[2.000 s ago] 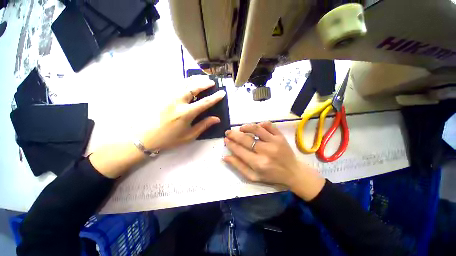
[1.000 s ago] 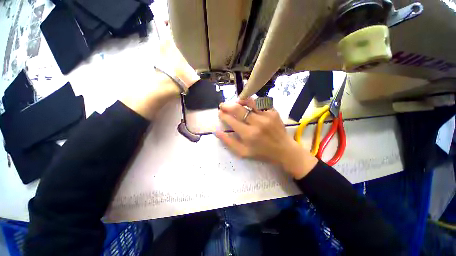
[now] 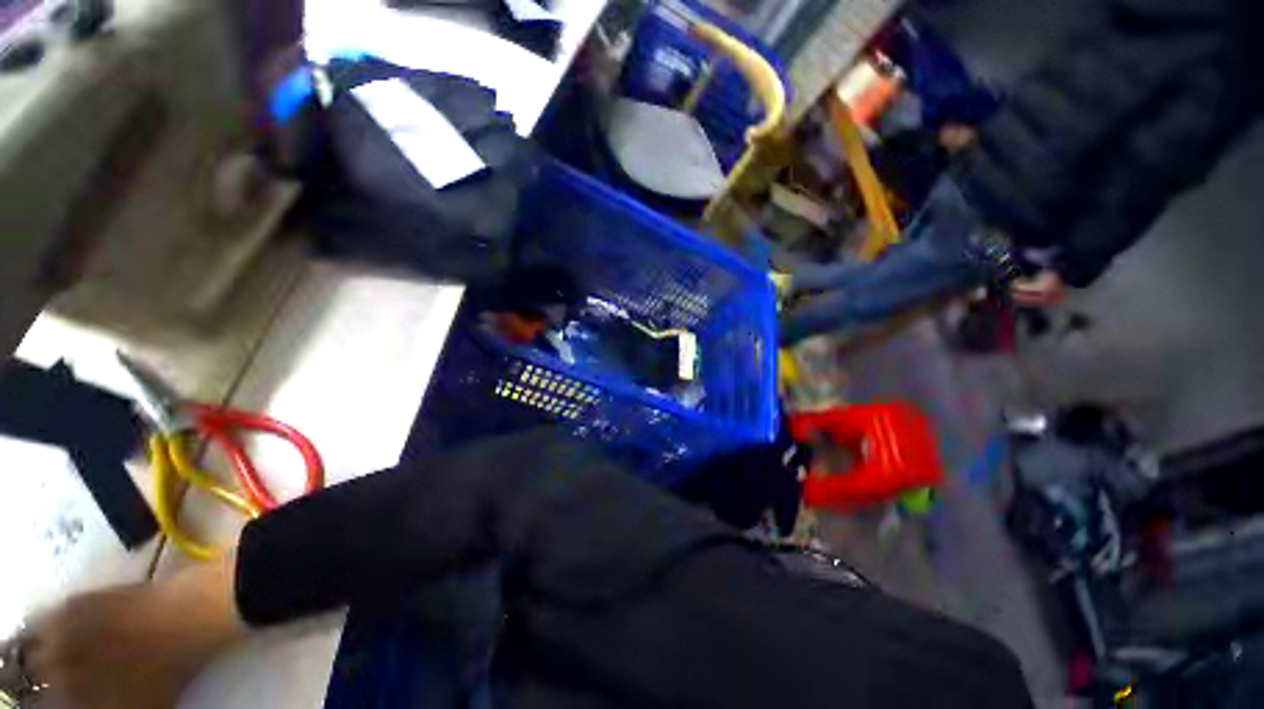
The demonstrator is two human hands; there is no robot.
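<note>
My right hand (image 3: 128, 644) is at the lower left, blurred and cut off by the picture's edge; its fingers are partly out of view, so what it holds cannot be told. My left hand is out of the picture. The fabric scissors (image 3: 229, 464), with one yellow and one red handle loop, lie on the white table just beyond my right hand. Black strips (image 3: 100, 450) lie crossed beside the scissors' blades. The sewing machine (image 3: 132, 153) is blurred at the upper left. The needle and the black piece are not in view.
A dark cloth heap (image 3: 402, 180) with a white piece on it lies at the table's end. A blue crate (image 3: 665, 291) holding mixed items stands beside the table. A red plastic object (image 3: 873, 454) is beyond it. A person in dark clothing (image 3: 1109, 125) is at the upper right.
The view has swung to the right, away from the needle area, towards the crate and floor. My left hand and the stacks of black pieces have left the picture.
</note>
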